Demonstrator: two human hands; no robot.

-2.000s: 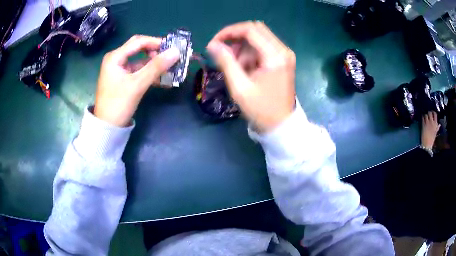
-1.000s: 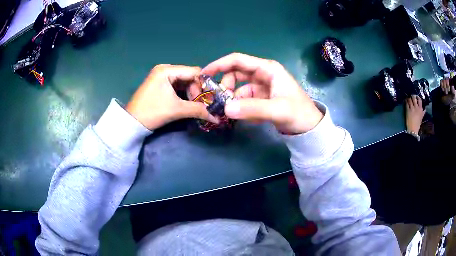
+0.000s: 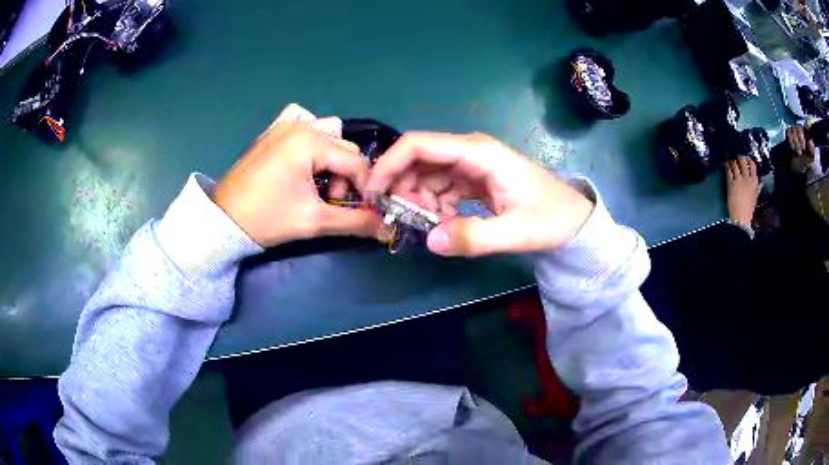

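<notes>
My right hand [image 3: 486,195] grips a small silvery circuit board [image 3: 411,214] between thumb and fingers, tilted, in front of me. My left hand [image 3: 295,182] is at the board's left end, its fingertips pinched around thin lead wires. A yellow wire [image 3: 394,240] hangs below the board. A glossy black housing [image 3: 371,134] lies on the bench just behind my hands, largely hidden by them. What exactly my left fingertips pinch is partly hidden.
Dark green bench [image 3: 436,64]. Black units with loose wires [image 3: 56,95] lie at the far left. A black unit with a board [image 3: 595,84] lies at the right, with several more [image 3: 688,143] beyond. Another person's hand [image 3: 743,190] is beside them.
The board first came from the left hand to between both hands, then moved slightly nearer and turned, now held by the right. The housing shows behind the hands. The view has shifted a little.
</notes>
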